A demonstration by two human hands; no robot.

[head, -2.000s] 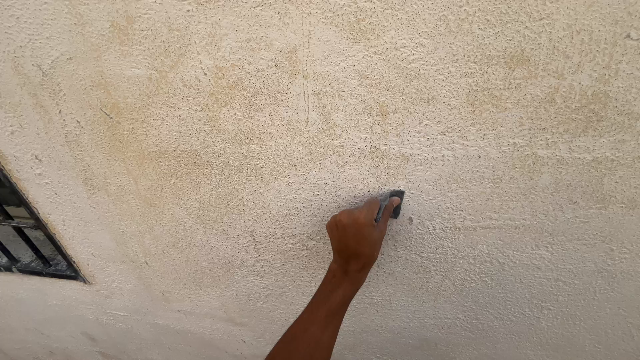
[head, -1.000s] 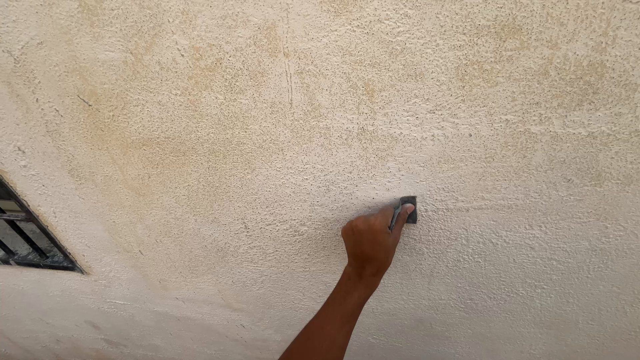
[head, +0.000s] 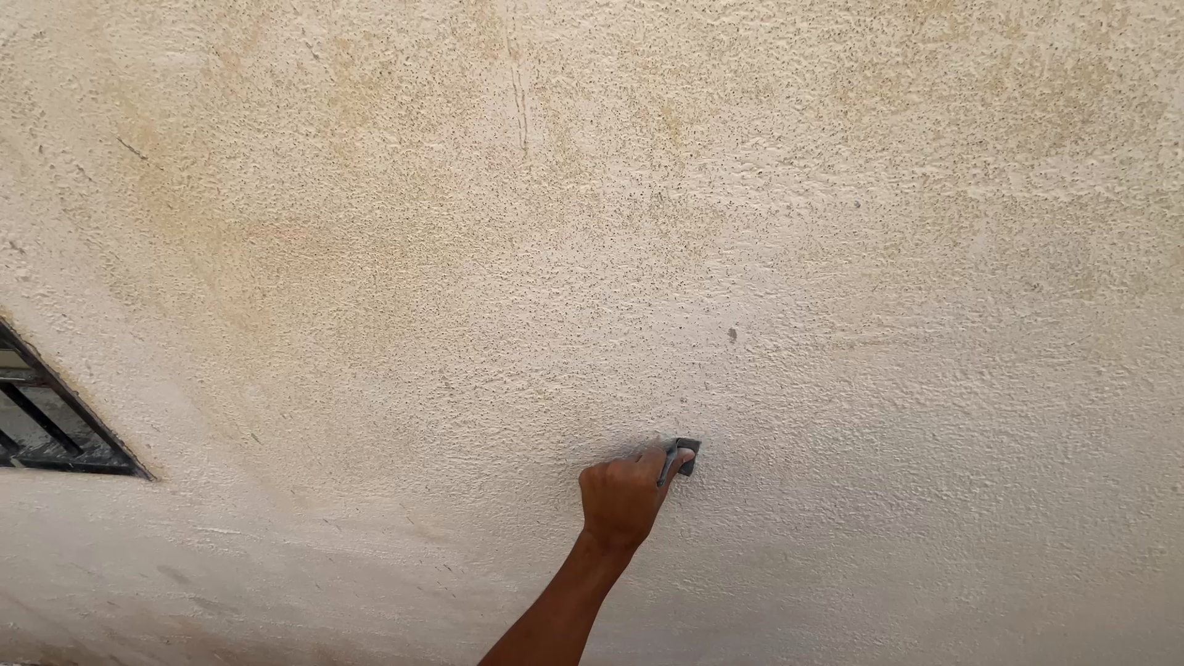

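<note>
My left hand [head: 624, 495] reaches up from the bottom of the head view, its back towards me and its fingers curled. Between thumb and fingers it pinches a small folded dark grey sheet [head: 689, 467], which looks like sandpaper. The sheet lies against a rough, cream-coloured plastered wall [head: 832, 518], below a small grey mark [head: 732, 335]. Part of the sheet is hidden by the fingers. My right hand is out of view.
At the left edge is a window opening with a black metal grille [head: 79, 462]. Yellowish-brown stains and dark specks mark the upper wall, with a thin vertical scratch [head: 520, 106] near the top.
My left hand, still holding the sheet, has moved down the wall. Two seconds ago the sheet was beside the small grey mark; now it is below it. The view has shifted slightly.
</note>
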